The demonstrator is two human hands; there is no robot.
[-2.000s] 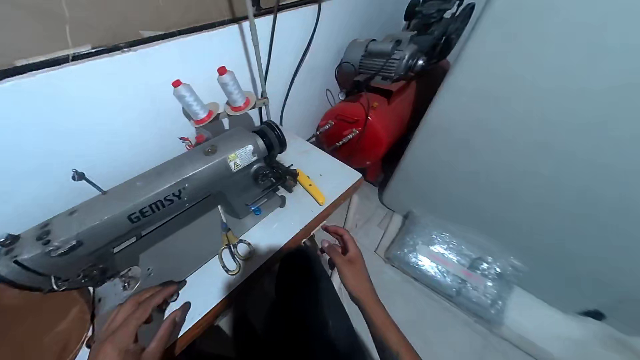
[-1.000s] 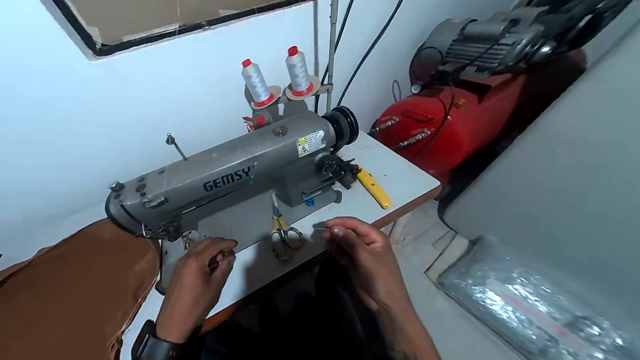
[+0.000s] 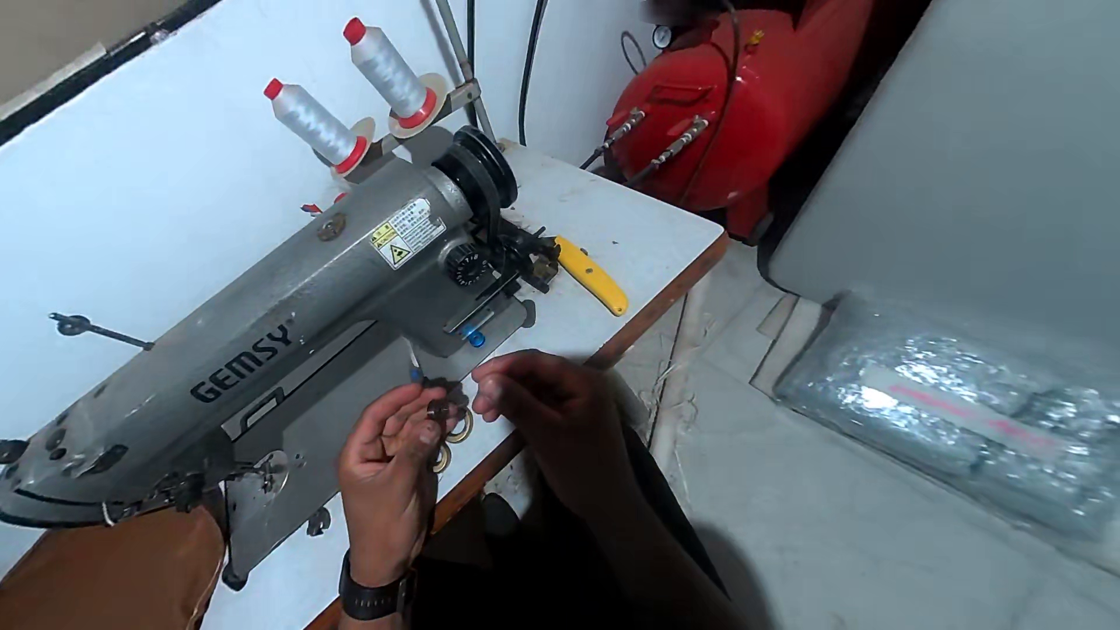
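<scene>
A grey Gemsy industrial sewing machine [image 3: 262, 324] lies diagonally across the white table [image 3: 595, 206]. Between thumb and fingers, my left hand [image 3: 394, 455] holds a small dark round metal part [image 3: 440, 409], which looks like a bobbin or bobbin case. My right hand [image 3: 542, 402] is close beside it, thumb and fingertips pinched together; whether a thread or some other small thing is between them cannot be told. Scissors [image 3: 459, 427] lie behind my hands, partly hidden. A yellow utility knife [image 3: 592, 276] rests near the handwheel end.
Two white thread cones [image 3: 391, 72] stand on a rack behind the machine. Brown material [image 3: 122, 569] is at the lower left. A red compressor tank [image 3: 700, 114] stands beyond the table, and a plastic-wrapped package [image 3: 954, 411] lies on the floor at right.
My hands have come together in front of the machine, near the scissors; they were farther apart earlier. The view has shifted and moved closer.
</scene>
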